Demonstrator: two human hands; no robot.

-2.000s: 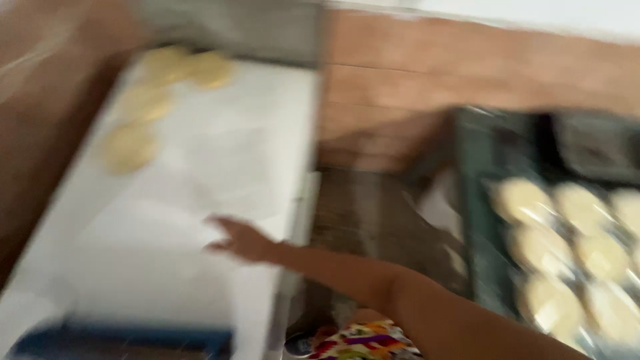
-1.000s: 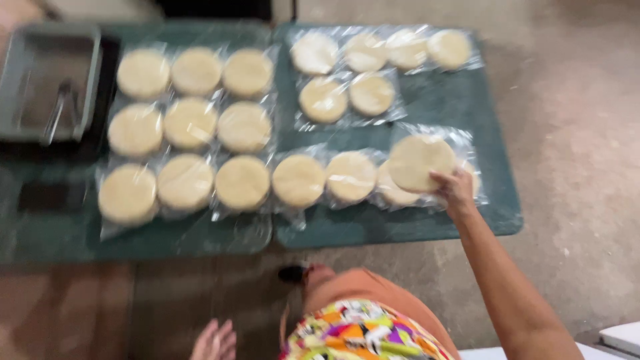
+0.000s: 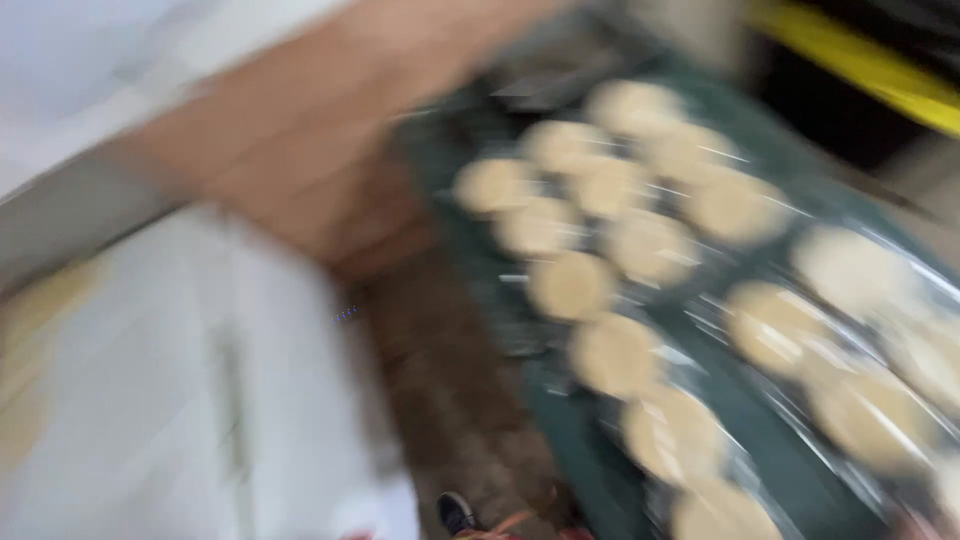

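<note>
The view is blurred by motion. Several flat round dough discs (image 3: 571, 285) lie in rows on clear plastic sheets over a dark green table (image 3: 559, 420). More pale discs (image 3: 37, 330) show faintly at the far left on a white work surface (image 3: 142, 360). A blurred bit of what looks like my right hand (image 3: 919, 523) is at the bottom right corner, by the plastic and discs; whether it holds anything is hidden. My left hand cannot be made out; a small reddish patch at the bottom edge is too blurred to name.
A grey tray (image 3: 555, 71) is at the green table's far end. Brown floor (image 3: 442, 375) runs between the two tables, with a dark shoe (image 3: 455, 512) on it. A tiled wall (image 3: 300, 127) stands behind, and a yellow strip (image 3: 862, 64) crosses the top right.
The view has swung so that the white surface shows again. One second ago my right hand held a disc above the row's right end; now that hand is mostly out of frame.
</note>
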